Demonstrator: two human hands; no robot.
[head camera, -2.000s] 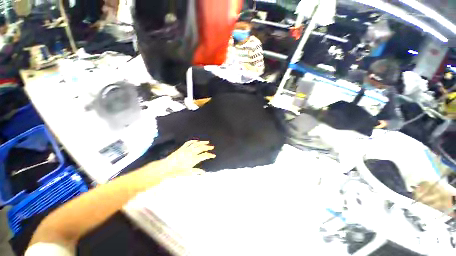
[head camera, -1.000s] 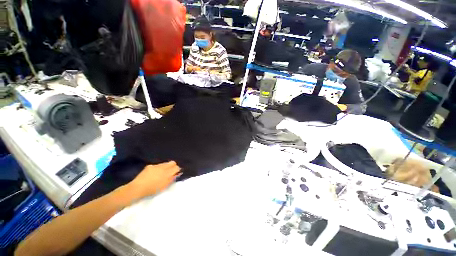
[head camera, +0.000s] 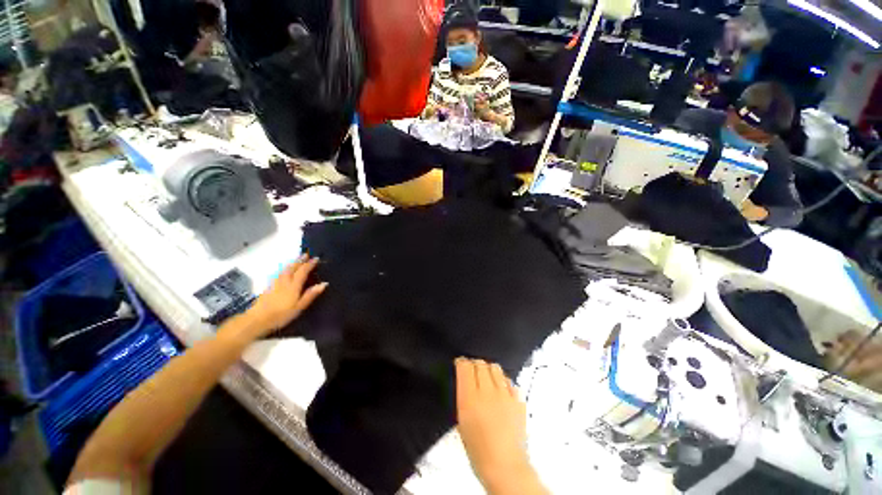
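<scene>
A large black garment panel (head camera: 435, 271) lies spread on the white table, its lower part folded or bunched toward the front edge. My left hand (head camera: 290, 295) rests at the panel's left edge, fingertips on the cloth. My right hand (head camera: 486, 392) lies at the panel's lower right, fingers on the cloth. Whether either hand pinches the fabric is not clear. The white sewing machine (head camera: 691, 377) with a blue stripe stands to the right.
A grey round device (head camera: 218, 198) stands on the table at left. Blue crates (head camera: 106, 372) are on the floor at left. Black and red bags (head camera: 401, 63) hang ahead. Grey pieces (head camera: 614, 253) and a white bin (head camera: 711, 290) lie behind the machine. Two people sit beyond.
My right hand has come into view on the cloth. My left hand has moved to the panel's left edge. The panel's lower part now reaches nearer the front edge. The view has shifted.
</scene>
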